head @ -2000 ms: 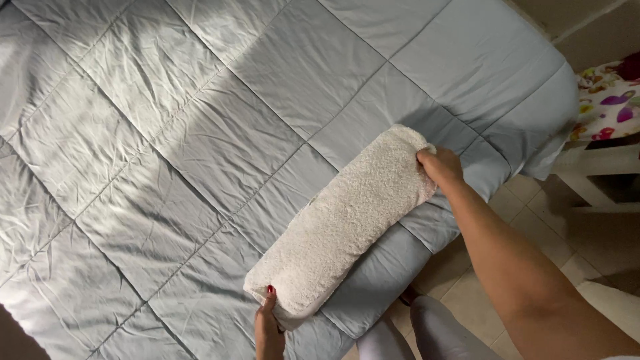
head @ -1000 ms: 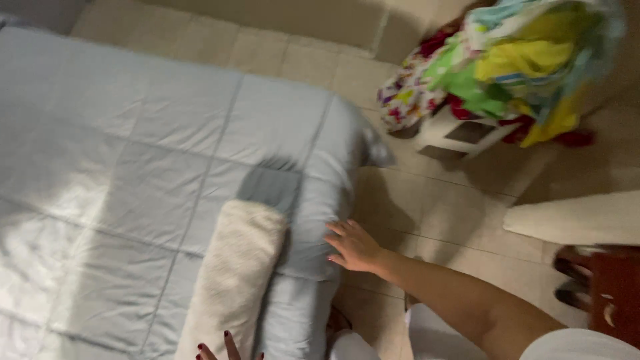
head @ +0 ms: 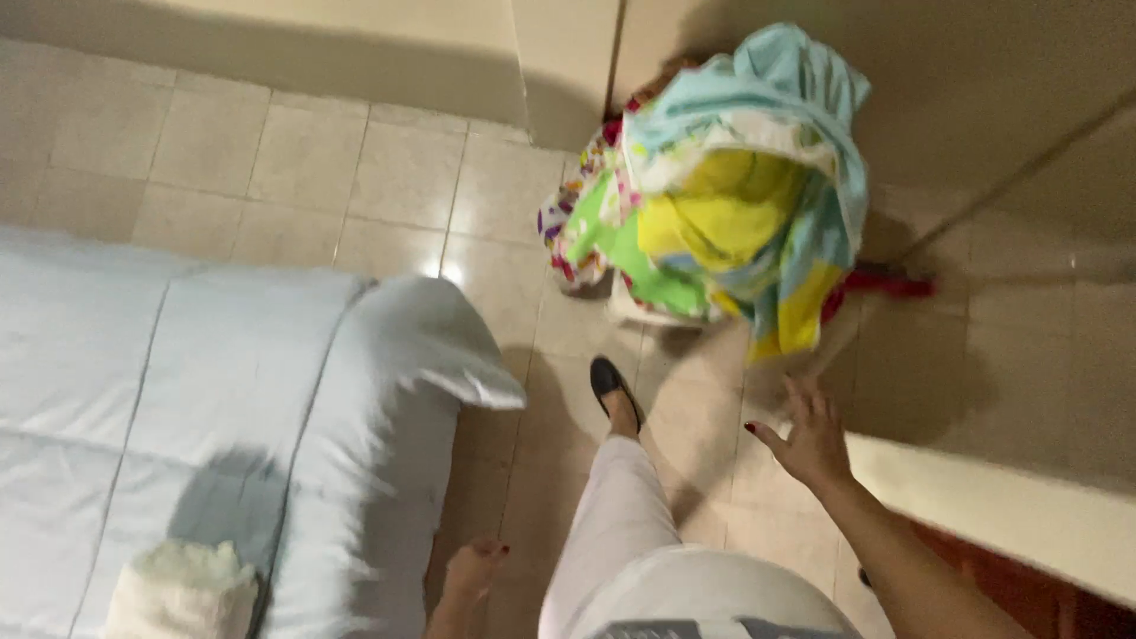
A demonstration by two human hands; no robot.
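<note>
My right hand (head: pixel 809 433) is held over the floor at the right, fingers spread, holding nothing, just below a heap of colourful cloths (head: pixel 728 204). Low in the view, between the bed and my legs, my left hand (head: pixel 475 564) hangs blurred beside the bed; how its fingers are set is not clear. On the light blue quilted comforter (head: pixel 222 355), a rolled white fluffy towel or blanket (head: pixel 182 590) lies at the lower left, partly cut off by the frame, touched by neither hand.
Tiled floor (head: pixel 399 169) runs between the bed and a beige wall (head: pixel 355 53). The cloth heap rests on a white support, with a red item (head: pixel 887 282) beside it. A pale ledge (head: pixel 976 506) crosses the lower right. My foot wears a black shoe (head: pixel 612 382).
Both hands have let go of the white roll, which they held at its ends two seconds ago, and moved off the bed. The view has swung toward the cloth heap.
</note>
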